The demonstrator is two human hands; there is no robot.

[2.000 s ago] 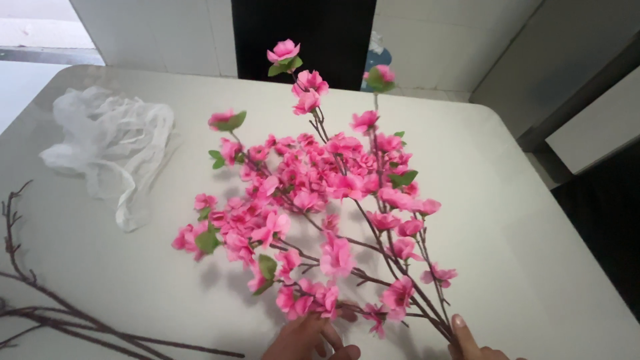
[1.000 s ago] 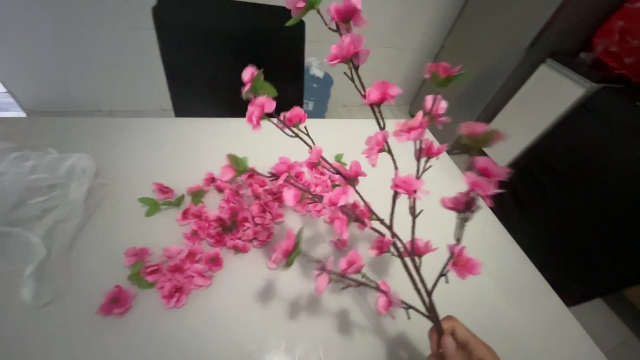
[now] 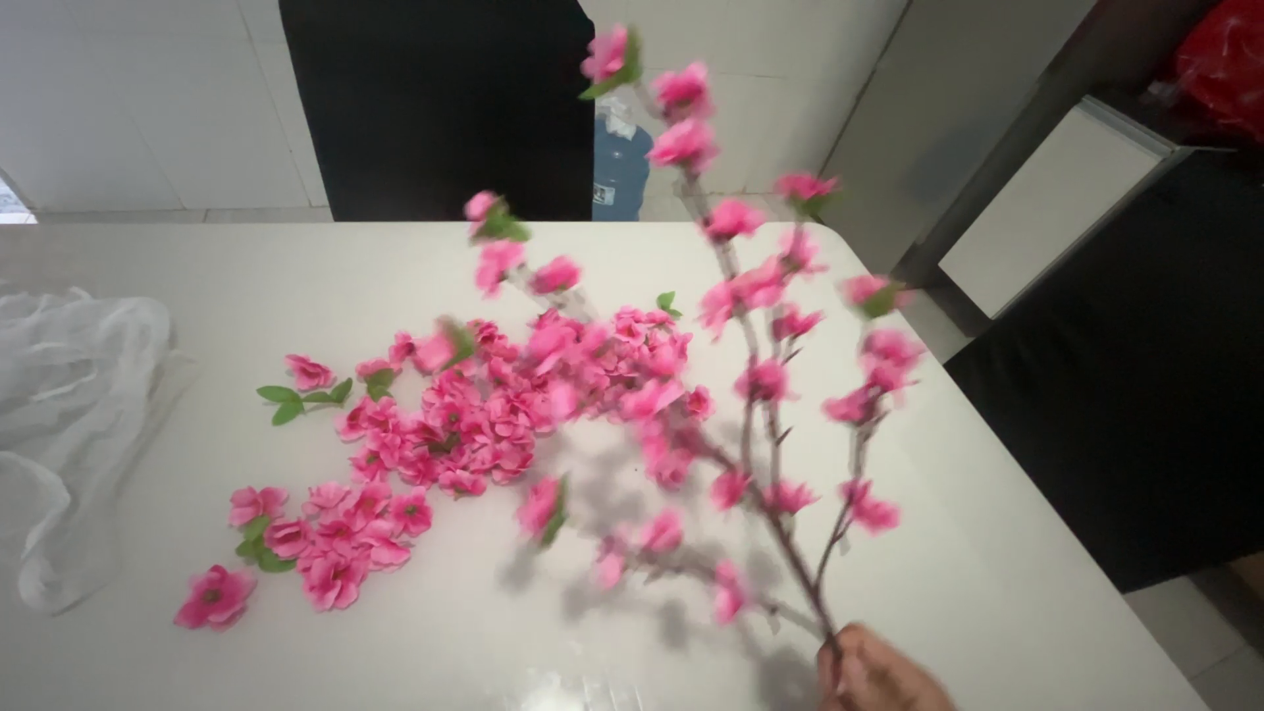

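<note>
At the lower right my right hand (image 3: 882, 673) grips the base of an artificial blossom branch (image 3: 787, 538), brown-stemmed with pink flowers and a few green leaves. The branch fans upward and left over the white table (image 3: 474, 642), slightly blurred. Behind and left of it lies a pile of loose pink artificial flowers (image 3: 474, 425); a smaller cluster (image 3: 341, 538) and a single pink flower (image 3: 215, 597) lie nearer the front left. A loose green leaf sprig (image 3: 304, 400) is beside the pile. My left hand is out of the frame.
A crumpled translucent white plastic bag (image 3: 74, 415) lies at the table's left. Beyond the far edge stand a black chair back (image 3: 444, 109) and a blue water bottle (image 3: 620, 168). To the right are a black surface (image 3: 1136, 395), a white panel (image 3: 1066, 207) and something red (image 3: 1224, 69).
The flowered branch, low over the pile two seconds ago, now stands raised in my right hand. My left hand has left the view. The view has shifted, and the bare brown branches at left are out of frame.
</note>
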